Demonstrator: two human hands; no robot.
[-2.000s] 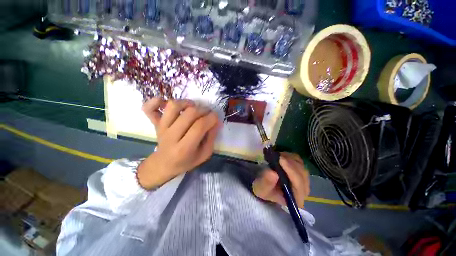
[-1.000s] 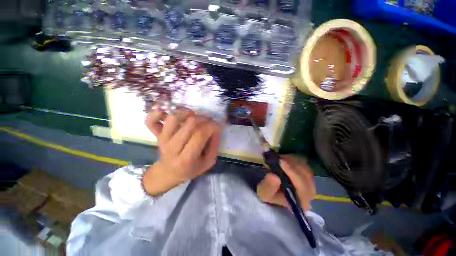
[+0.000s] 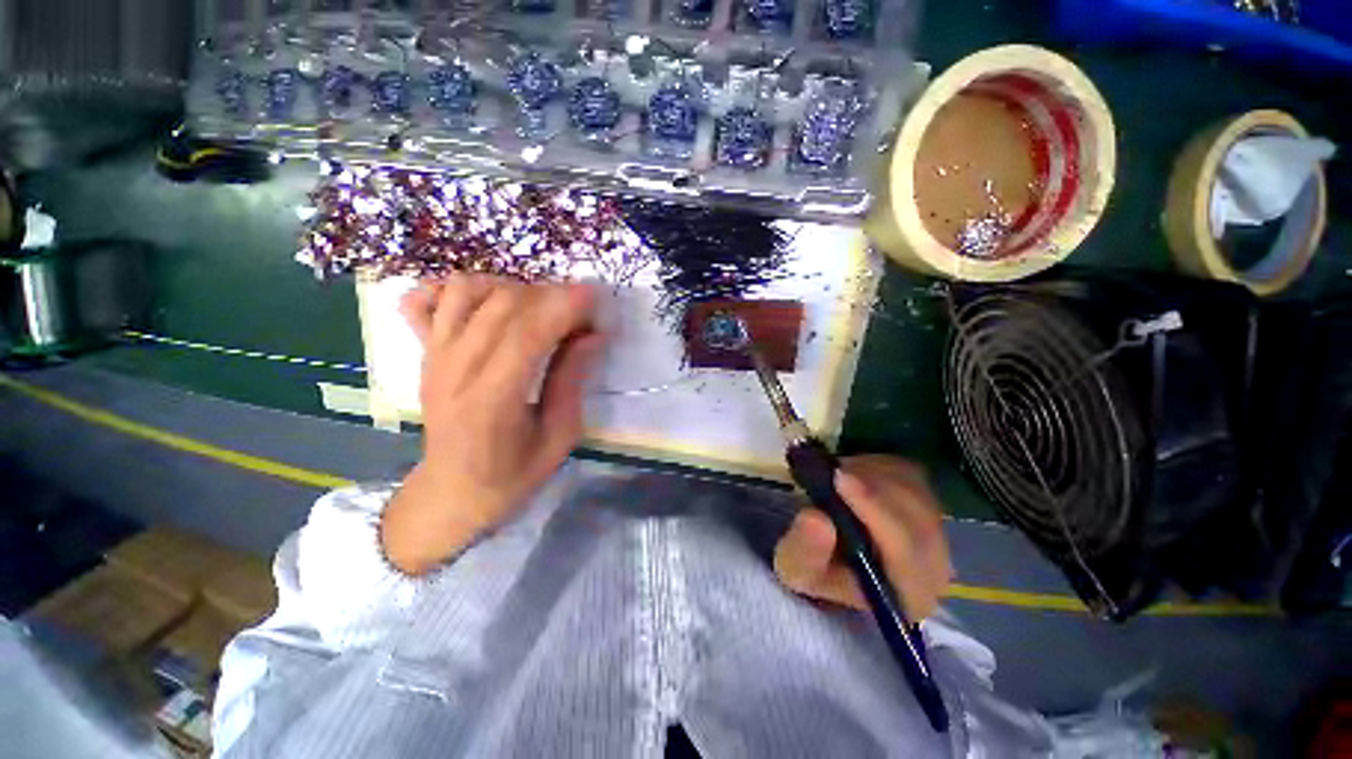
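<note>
My right hand point(image 3: 875, 541) grips a black soldering iron point(image 3: 848, 534). Its metal tip is at the right side of a small round circuit board point(image 3: 724, 331) on a red-brown block point(image 3: 774, 334). My left hand point(image 3: 497, 386) is palm down over the white work sheet point(image 3: 697, 415), its fingertips at the lower edge of a heap of silver parts with red leads point(image 3: 445, 215). Its thumb and index finger are apart; no held thing shows. Thin solder wire point(image 3: 237, 353) runs from the left to this hand, and a strand shows on the sheet right of it.
Black lead wires point(image 3: 712, 249) lie above the block. A clear blister tray point(image 3: 630, 111) spans the back. A large tape roll point(image 3: 1093, 163), a smaller tape roll point(image 3: 1186, 200) and a black fan point(image 3: 1038, 423) are at right. A blue bin point(image 3: 1186, 27) is top right, a solder spool point(image 3: 45, 304) far left.
My left hand has moved left, away from the block, and its fingers have spread. A solder strand now shows to its right. The iron stays at the board. The view has shifted slightly.
</note>
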